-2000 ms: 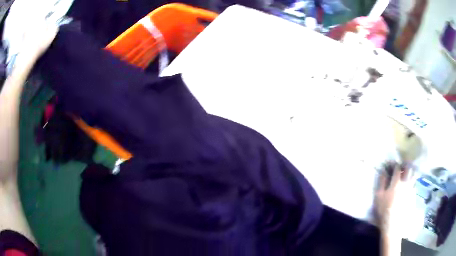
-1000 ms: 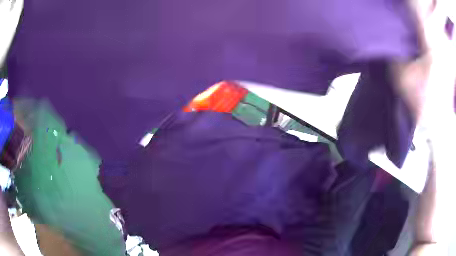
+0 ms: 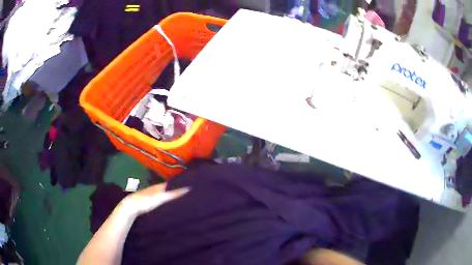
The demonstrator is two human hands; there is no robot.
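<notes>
Dark purple cloth [image 3: 248, 212] lies bunched across my lap, below the front edge of the white machine table. My left hand [image 3: 152, 199] is at the cloth's left edge, with a digit stretched over it; whether it grips the cloth is hidden. Of my right arm, only a strip of bare skin [image 3: 331, 256] shows at the bottom edge, partly under the cloth; the fingers cannot be made out. The white sewing machine with blue "protex" lettering [image 3: 380, 62] stands on the table [image 3: 259, 67]. A slim dark tool, like thread snips [image 3: 409, 144], lies near it.
An orange slotted basket [image 3: 150, 147] stands against the table's left side, with pale strips and dark cloth inside. A dark cloth heap [image 3: 77, 155] and scraps lie on the green floor [image 3: 46, 207]. A white heap [image 3: 39, 41] is at upper left.
The purple cloth, raised across the view a second ago, is now down on my lap. The table, machine and basket are uncovered. My left hand has come in to the cloth; my right has dropped low.
</notes>
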